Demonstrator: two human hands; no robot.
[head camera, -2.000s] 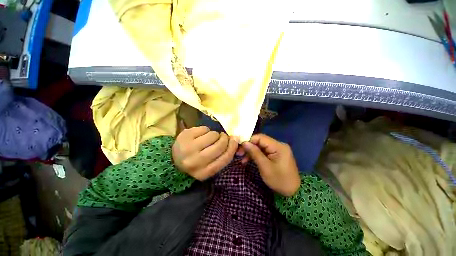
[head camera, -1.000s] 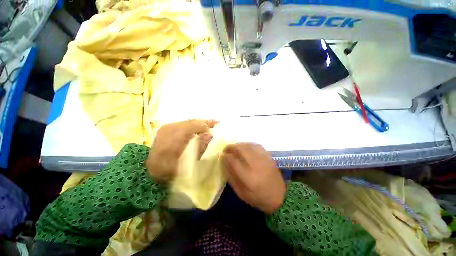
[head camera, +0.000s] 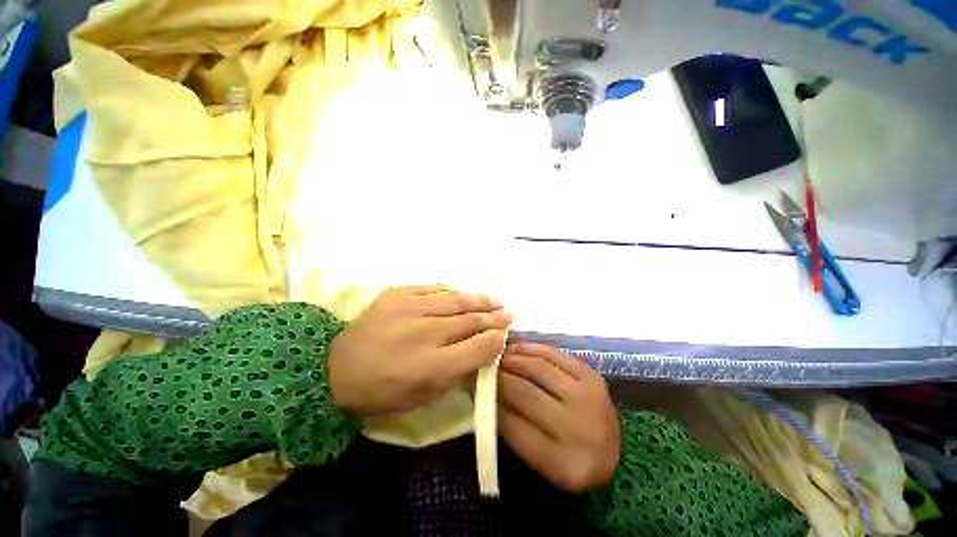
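A yellow garment piece (head camera: 178, 199) lies on the left of the white machine table, turning white under the lamp, and its near edge hangs over the front edge. A narrow pale yellow strip (head camera: 486, 430) hangs down between my hands. My left hand (head camera: 415, 349) lies on the cloth with its fingertips closed on the cloth at the strip's top. My right hand (head camera: 554, 409) is close beside it, fingers curled at the strip's upper part. The fingertips of both hands nearly meet, and the exact grip between them is partly hidden.
The sewing machine's presser foot area (head camera: 506, 100) is beyond my hands. A black phone (head camera: 738, 121), blue-handled snips (head camera: 836, 281) and a red slim tool (head camera: 812, 236) lie at the right. A ruler tape (head camera: 693, 365) runs along the table front. A yellow bundle (head camera: 777, 451) with a bluish cord is at lower right.
The view has shifted closer to the table. The blurred cloth end held between my hands now shows as a narrow hanging strip. My hands have come closer together.
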